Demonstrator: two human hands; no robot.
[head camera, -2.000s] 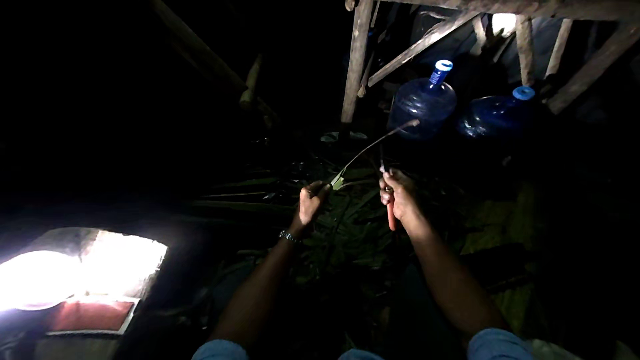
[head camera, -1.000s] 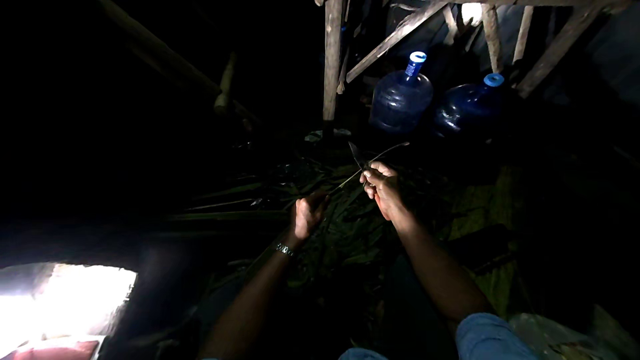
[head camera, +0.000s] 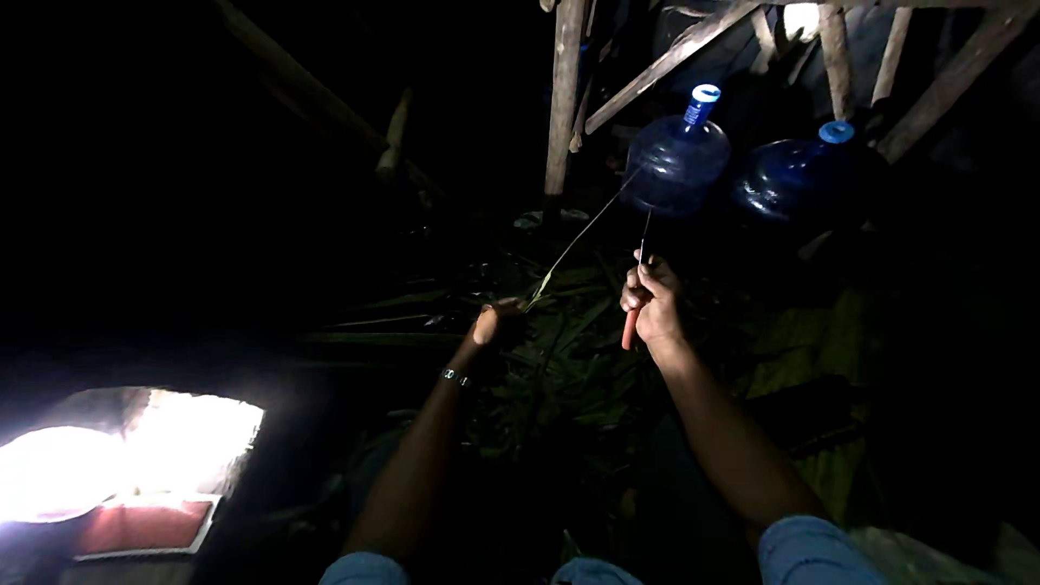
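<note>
My left hand (head camera: 494, 320), with a metal band at its wrist, is closed on the lower end of a thin plant stalk (head camera: 578, 237). The stalk slants up and right, with green leafy shreds near my fingers. My right hand (head camera: 655, 297) grips a knife (head camera: 629, 328) by its red handle, the narrow blade pointing up. The blade stands to the right of the stalk, apart from it. Under both hands lies a dark heap of green leaves (head camera: 569, 357), poorly lit.
Beyond my hands stand a blue water jug (head camera: 678, 162) and another one (head camera: 792, 183), near wooden poles (head camera: 564, 106). A bright lamp (head camera: 61, 471) glows at the lower left beside a red panel (head camera: 146, 526). Much of the surroundings is lost in darkness.
A second ago the knife blade was at the stalk, close to my left hand; now the two are apart, the blade upright and the red handle in view again.
</note>
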